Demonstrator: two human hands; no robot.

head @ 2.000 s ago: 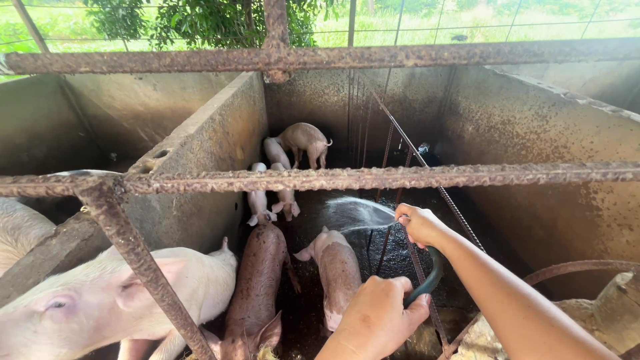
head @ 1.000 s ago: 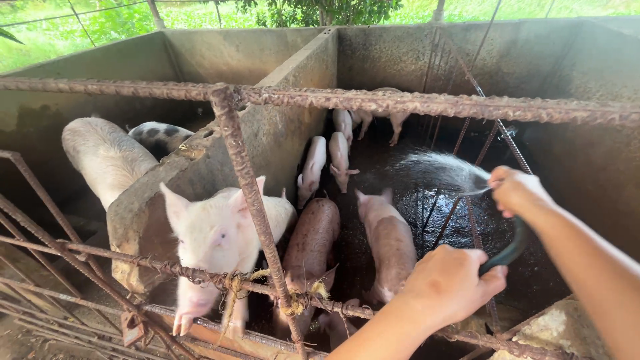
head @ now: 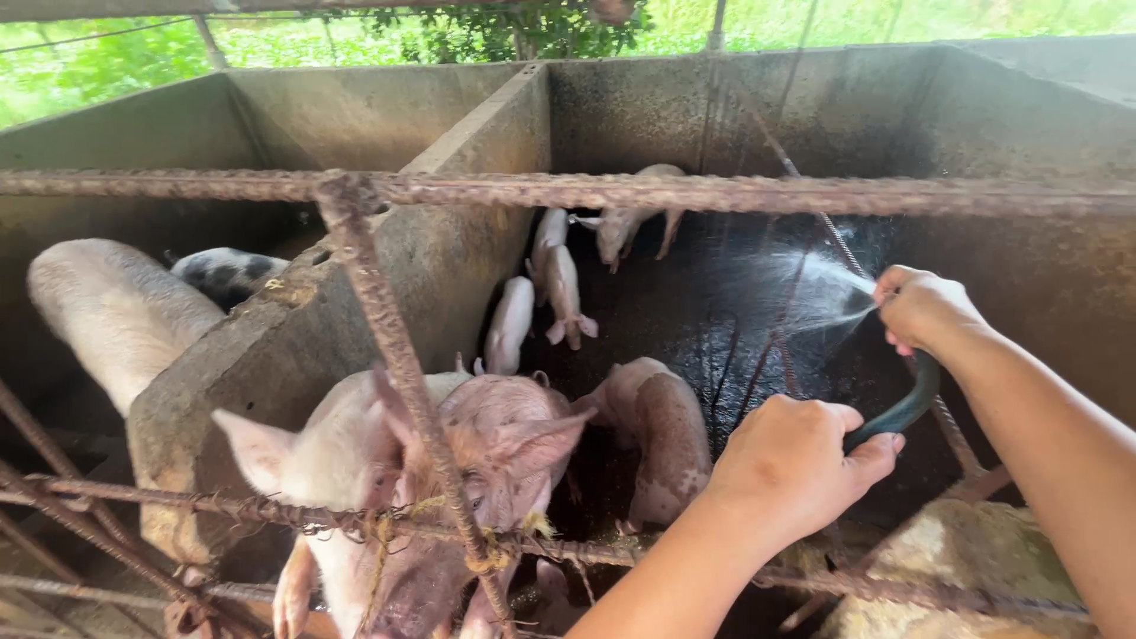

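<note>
A dark green hose point(head: 896, 410) curves between my two hands above the pen. My left hand point(head: 785, 461) grips it lower down, thumb over the hose. My right hand point(head: 927, 306) closes around its outlet end, where the fingers hide the tip. A forked water spray point(head: 812, 271) leaves that end toward the left and falls on the wet dark floor point(head: 666, 302). Two larger pigs crowd at the bars, one a reddish pig point(head: 506, 444) and one a white pig point(head: 328, 435). A brown-stained pig point(head: 666, 435) stands behind them, to the left of my left hand.
Rusty rebar point(head: 568, 191) crosses in front, with slanted and lower bars. A concrete dividing wall point(head: 444, 257) separates the left pen, holding a pale pig point(head: 115, 311) and a spotted pig point(head: 226, 271). Several smaller pigs point(head: 564, 293) stand beside the wall. A rough block point(head: 958, 568) sits lower right.
The reddish pig has raised its head to the bars beside the white pig. The spray, a single fan earlier, is now split in two. The view has shifted between frames.
</note>
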